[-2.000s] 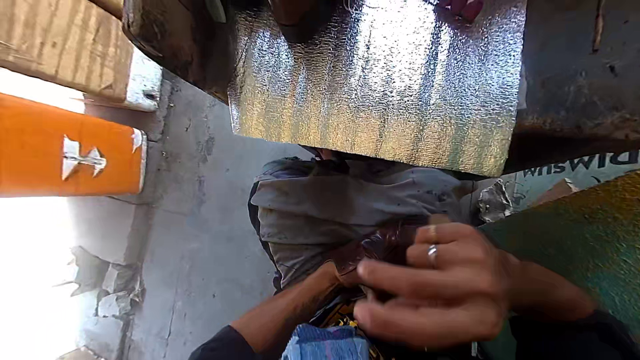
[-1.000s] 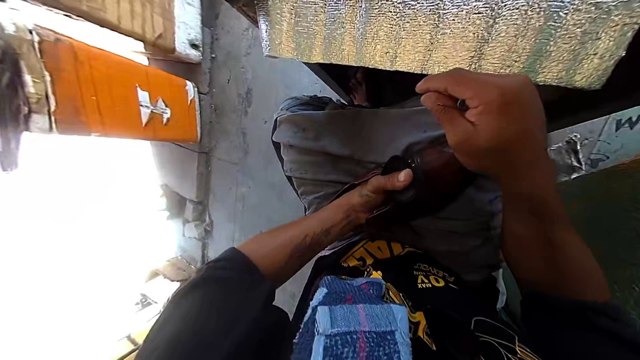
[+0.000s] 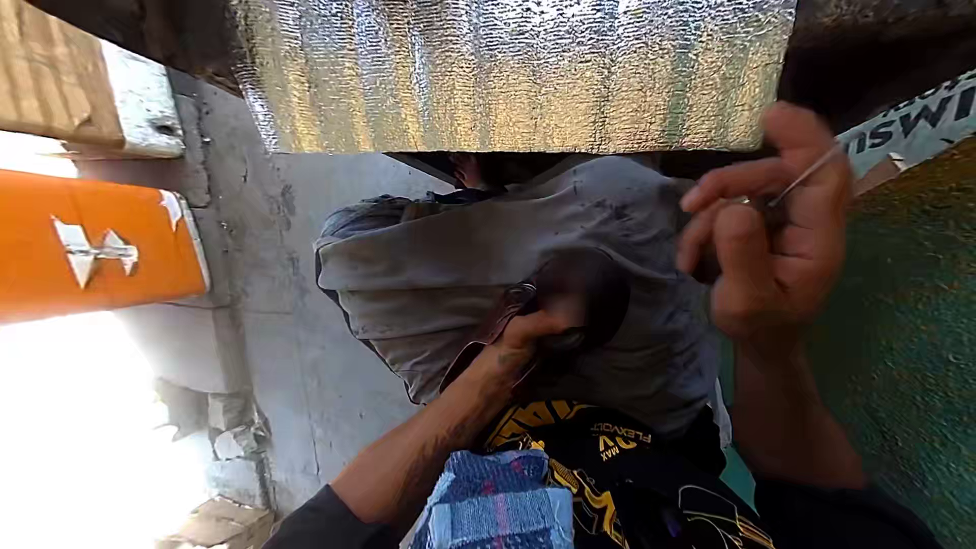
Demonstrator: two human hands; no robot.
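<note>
A dark brown leather article [image 3: 595,293] rests on the grey cloth [image 3: 457,259] over my lap, and it has a round shiny fitting and a strap at its left. Its exact kind cannot be told. My left hand [image 3: 537,328] grips its lower edge, the thumb blurred on top. To the upper right, my right hand [image 3: 770,221] is raised with curled fingers, apart from the leather. A thin pale thread [image 3: 804,175] crosses these fingers and seems held in them; where it ends is hidden. A small shiny thing shows at the fingertips.
A foil-faced sheet [image 3: 518,84] covers the worktop edge ahead. At the left are an orange block [image 3: 99,244] and a worn wooden piece [image 3: 61,76]. A green surface [image 3: 907,328] lies at the right, beside a printed strip [image 3: 915,126]. Blue denim [image 3: 499,503] hangs below.
My right hand has moved right, away from the leather article, and its palm side now shows. My left hand still holds the leather. The view has shifted.
</note>
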